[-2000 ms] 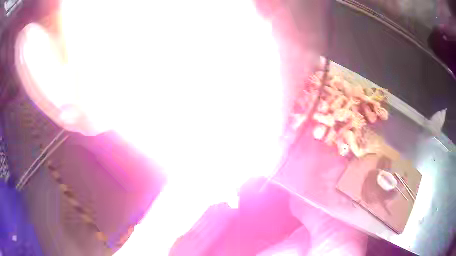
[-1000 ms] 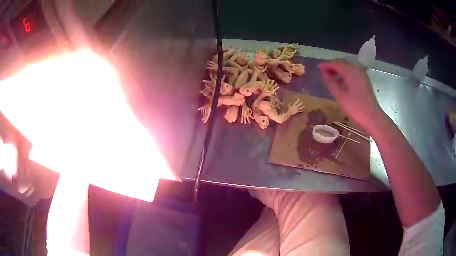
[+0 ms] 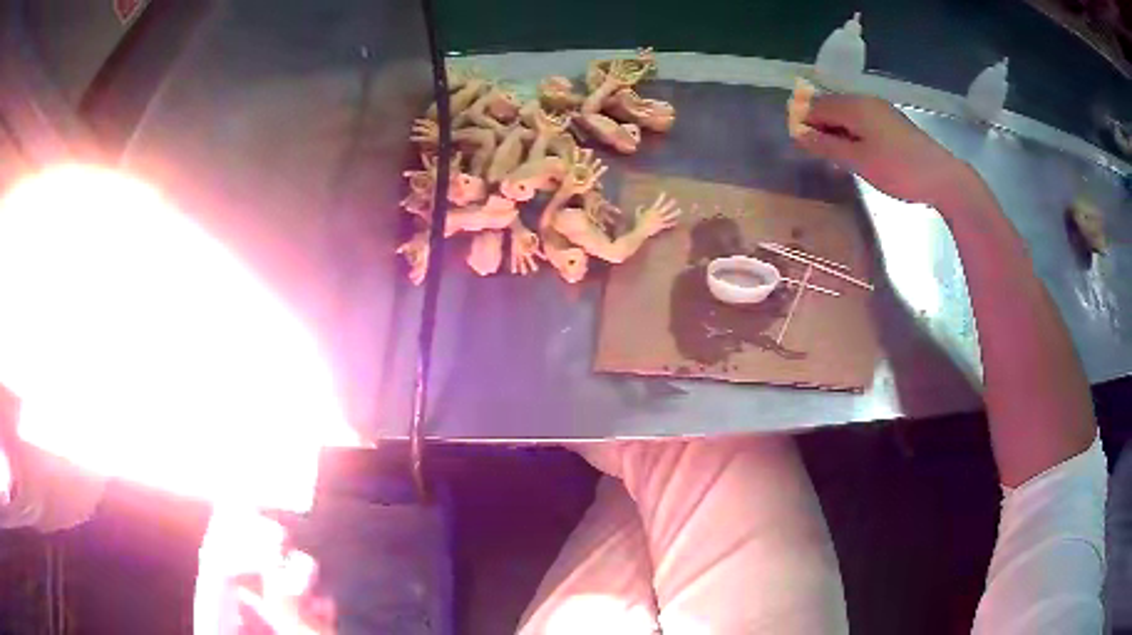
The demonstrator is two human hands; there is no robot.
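My right hand (image 3: 863, 139) is at the back of the metal table, its fingers closed on a small tan piece (image 3: 801, 109). A heap of tan figures (image 3: 509, 174) with splayed hands lies left of the brown cardboard (image 3: 646, 335). A small white dish (image 3: 742, 280) stands on the cardboard's dark wet stain. Thin pale sticks (image 3: 813, 268) lie crossed beside the dish. My left hand cannot be made out; a washed-out shape shows under the glare at lower left.
A glaring lamp (image 3: 137, 323) fills the left. A dark cable (image 3: 431, 248) hangs over the table edge. White pointed bottles (image 3: 842, 52) stand at the table's far edge. A small tan piece (image 3: 1086, 227) lies at far right. My lap is below the table edge.
The view has swung, so the glare covers less and the table sits farther left than one second ago. My right hand, over the table then, now shows a tan piece in its fingers.
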